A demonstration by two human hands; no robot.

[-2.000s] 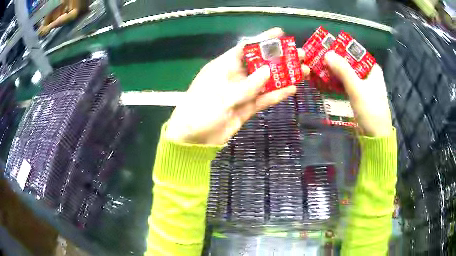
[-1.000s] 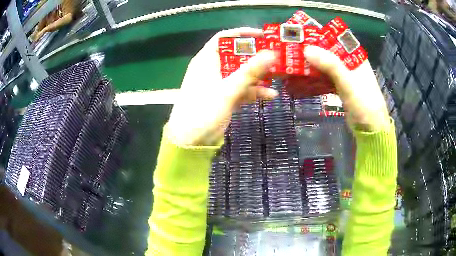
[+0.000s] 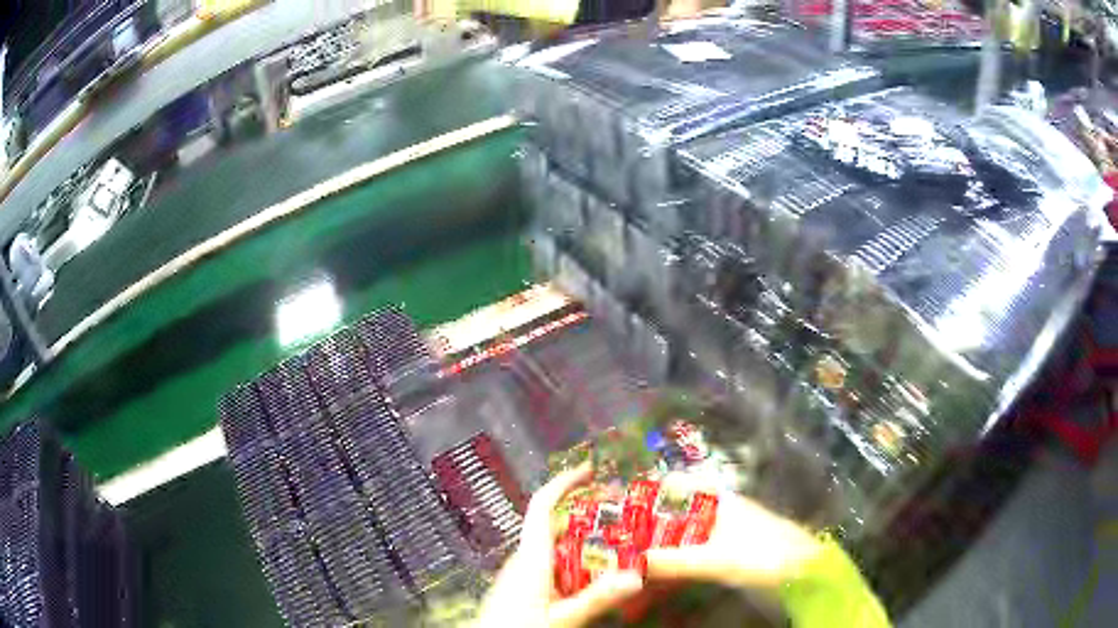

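Note:
Several red circuit boards (image 3: 635, 528) with pale marks are held between my two hands at the bottom centre; the boards are blurred. My left hand (image 3: 547, 577) grips them from the left, cut off by the bottom edge. My right hand (image 3: 736, 547), in a yellow-green sleeve, grips them from the right. Packed board rows (image 3: 331, 478), dark and ribbed, stand left of my hands. A short red-edged row (image 3: 476, 493) lies in the clear tray (image 3: 460, 423) between those rows and my hands.
Tall wrapped stacks (image 3: 760, 233) fill the right side, with a white label (image 3: 696, 50) on top. A green belt (image 3: 405, 264) with pale edge strips crosses the upper left. Another dark stack (image 3: 43, 528) stands at the far left. Equipment lies beyond the belt.
The view has turned to the right, showing more of the right stacks. My hands and the red boards have moved down, nearer the bottom edge; the boards are now closer together.

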